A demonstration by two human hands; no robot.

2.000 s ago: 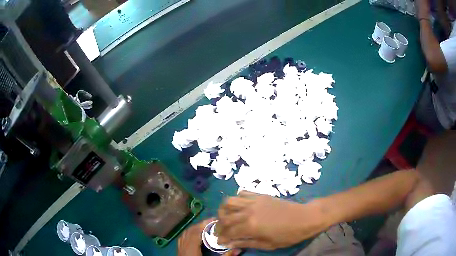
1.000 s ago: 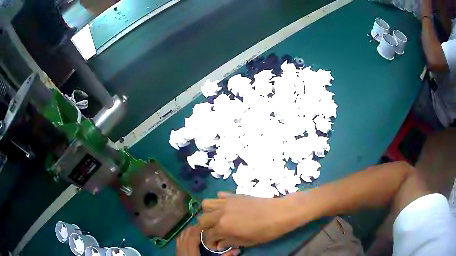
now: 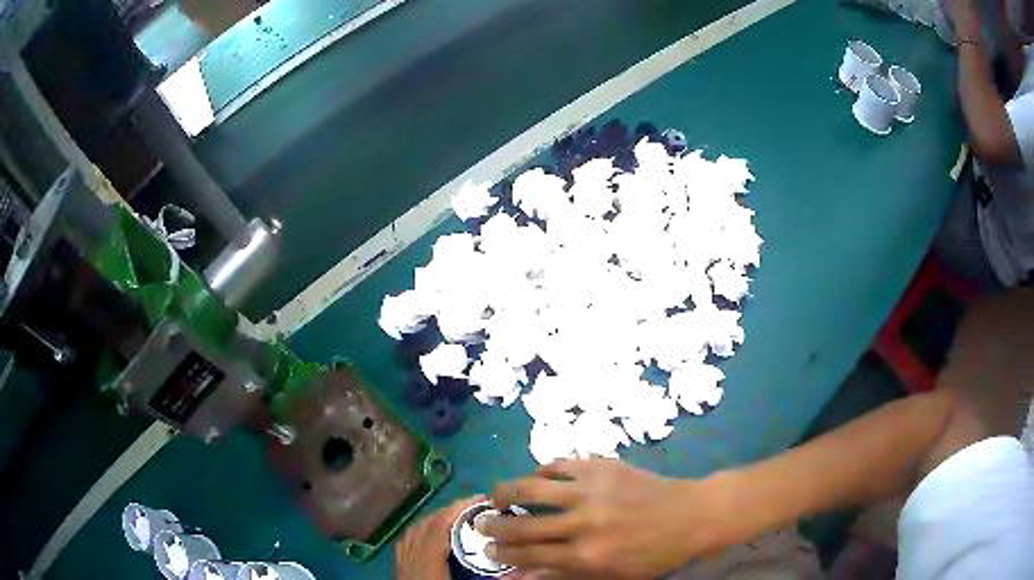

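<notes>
My left hand (image 3: pixel 424 548), cut off by the bottom edge, is wrapped around a plastic cup (image 3: pixel 458 559), its open mouth facing up. A white insert (image 3: pixel 482 542) shows inside the cup. My right hand (image 3: pixel 607 519) is over the cup's right side, its fingers at the mouth and on the insert; its fingertips are partly blurred. A large heap of white inserts (image 3: pixel 590 283) lies behind my hands, with dark round parts (image 3: pixel 445 417) beside and behind it. The green press's brown base plate (image 3: pixel 352 462) is left of my hands, with nothing on it.
Several cups with white pieces inside (image 3: pixel 172 553) stand at the lower left. Three cups (image 3: pixel 876 102) stand at the upper right, near another person's arm (image 3: pixel 984 96). The press body (image 3: pixel 187 380) rises at left. A pale rail (image 3: pixel 516 142) borders the dark green conveyor. A red stool (image 3: pixel 907 340) is at right.
My right hand has shifted back right from the cup, so its mouth and insert show again. A second ago the hand covered them. The heap and the standing cups look unchanged.
</notes>
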